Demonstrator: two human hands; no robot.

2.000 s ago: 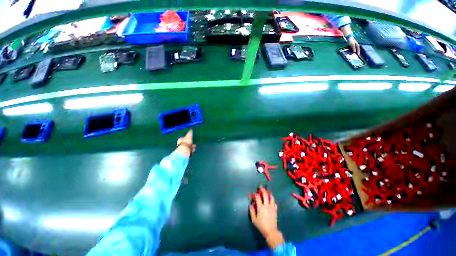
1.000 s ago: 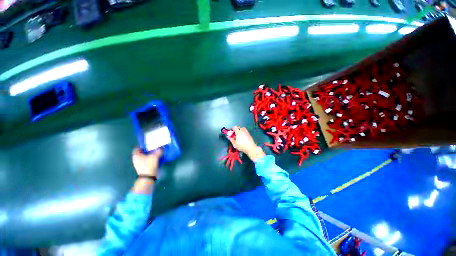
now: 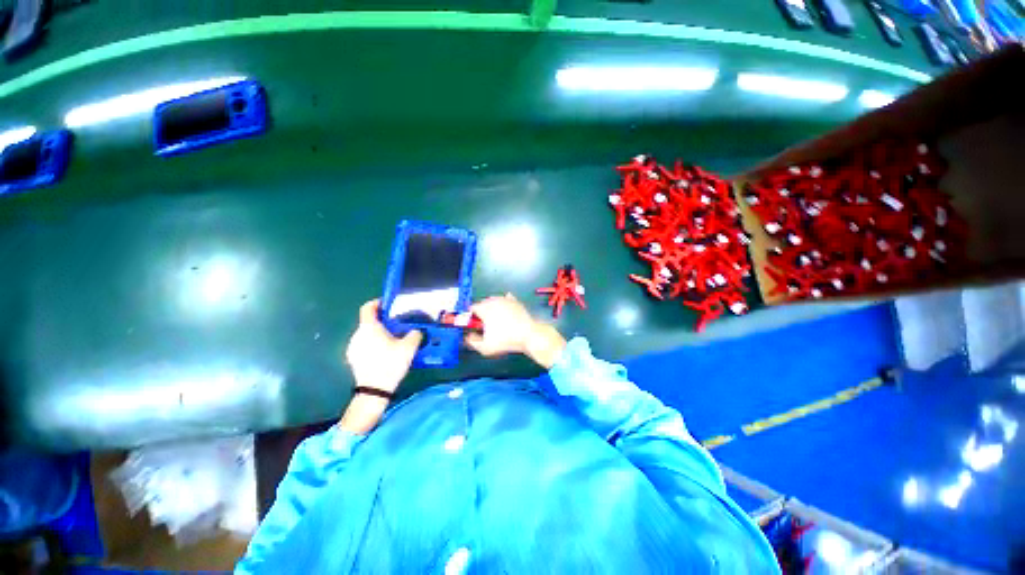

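A blue handheld device (image 3: pixel 433 270) with a dark screen lies in front of me on the green bench, its button end toward me. My left hand (image 3: pixel 382 350) grips its lower left edge, thumb over the frame. My right hand (image 3: pixel 502 326) holds a red spring clamp (image 3: pixel 461 321) at the device's lower right edge; whether its jaws are on the edge cannot be told. A few red clamps (image 3: pixel 564 290) lie together to the right of the device. A clamp pile (image 3: pixel 683 230) lies further right.
An open cardboard box (image 3: pixel 760 244) of red clamps adjoins the pile. Two unclamped blue devices (image 3: pixel 210 116) lie at the back left. A green rail (image 3: pixel 393 20) crosses the far side. A waste carton (image 3: pixel 124 511) with whitish film is below left; a wire rack (image 3: pixel 832 528) is below right.
The device has come from the row to the bench in front of me, turned lengthwise, in my left hand. My right hand has moved from the small clamp group to the device, carrying a clamp.
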